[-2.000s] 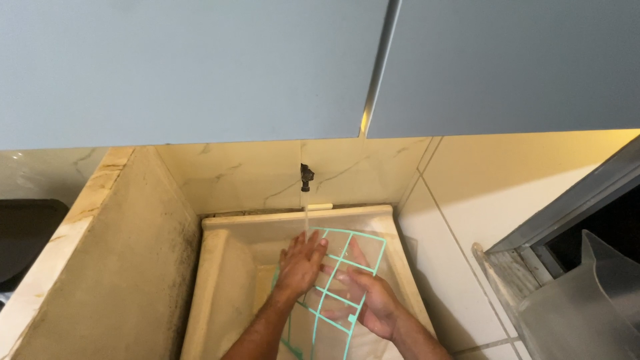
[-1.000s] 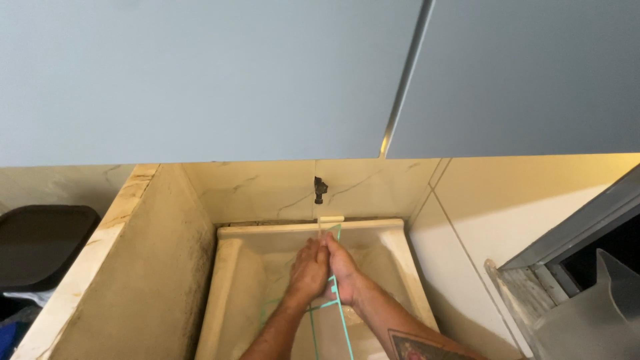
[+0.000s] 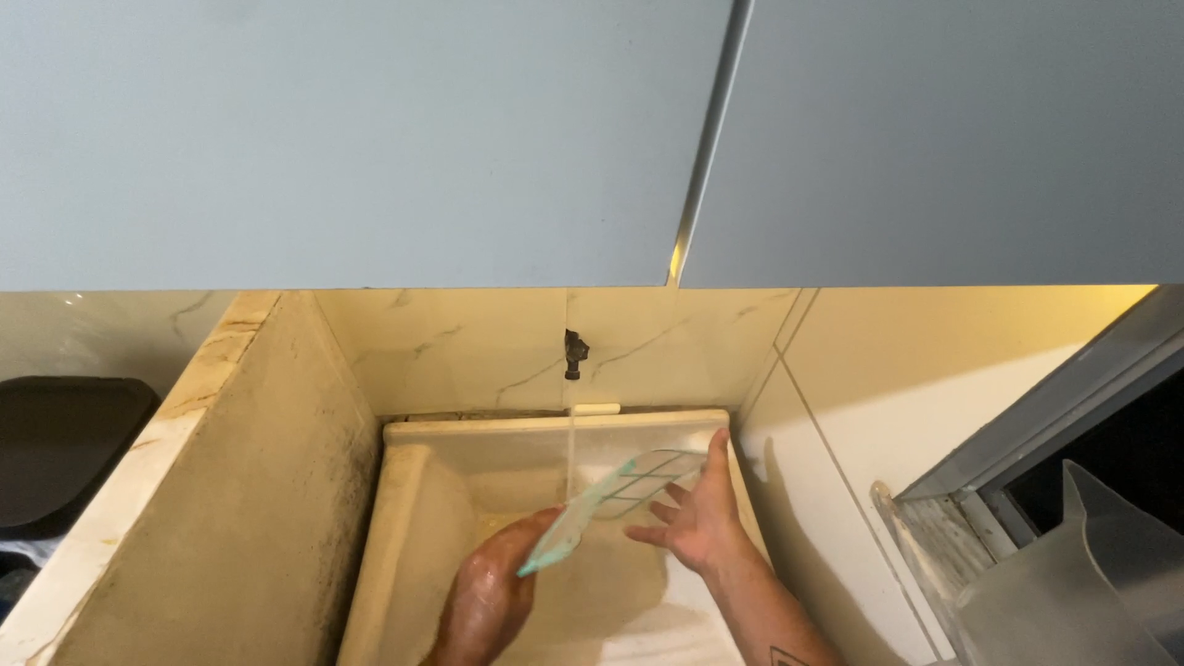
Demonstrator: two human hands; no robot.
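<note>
A clear panel with mint-green grid lines and rim is tilted over the laundry sink. My left hand grips its lower left edge; the fingertips are partly hidden. My right hand is at the panel's right end, fingers spread, with the thumb up by the corner; whether it bears any of the weight I cannot tell. From the black wall tap, a thin stream of water falls behind the panel, between my hands.
Blue-grey cabinet doors hang low above the sink. A marble-topped partition stands left, with a black lid beyond. A small pale bar lies on the sink's back rim. A translucent plastic container is at lower right.
My hands, close together under the tap one second ago, have moved apart. The panel has turned from a steep angle to a slanted one between them.
</note>
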